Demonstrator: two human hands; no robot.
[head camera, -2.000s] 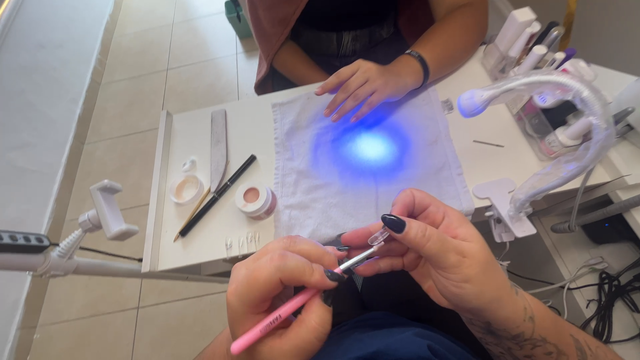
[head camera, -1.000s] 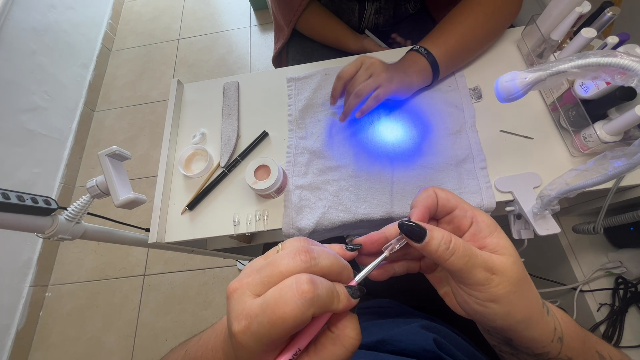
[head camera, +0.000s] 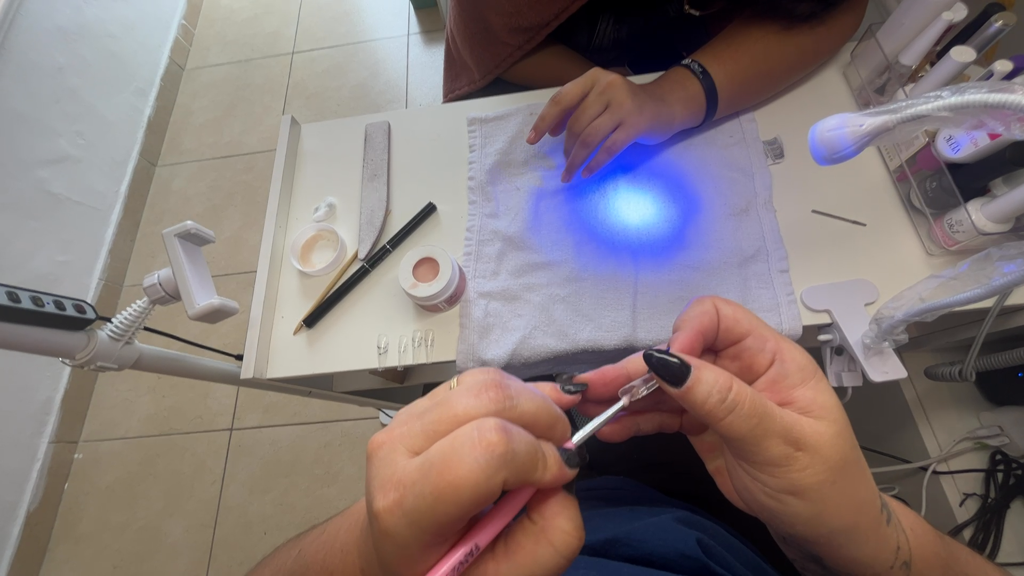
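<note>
My left hand, low in the centre, grips a pink-handled nail brush. My right hand pinches a clear false nail tip between thumb and fingers, and the brush's end meets the tip's open end. Several more clear tips lie by the near edge of the white table. An open jar of pinkish gel or powder stands left of the white towel. Across the table, another person's hand rests on the towel beside a blue glow.
Left on the table lie a grey nail file, a black pen-like tool, a thin wooden stick and a small open pot. A lamp head, its clamp and a clear bottle organizer are right. A phone holder stands left.
The other person's hand has lifted its fingers a little and shifted on the towel. Both my hands keep hold of the brush and the clear tip. The view has shifted.
</note>
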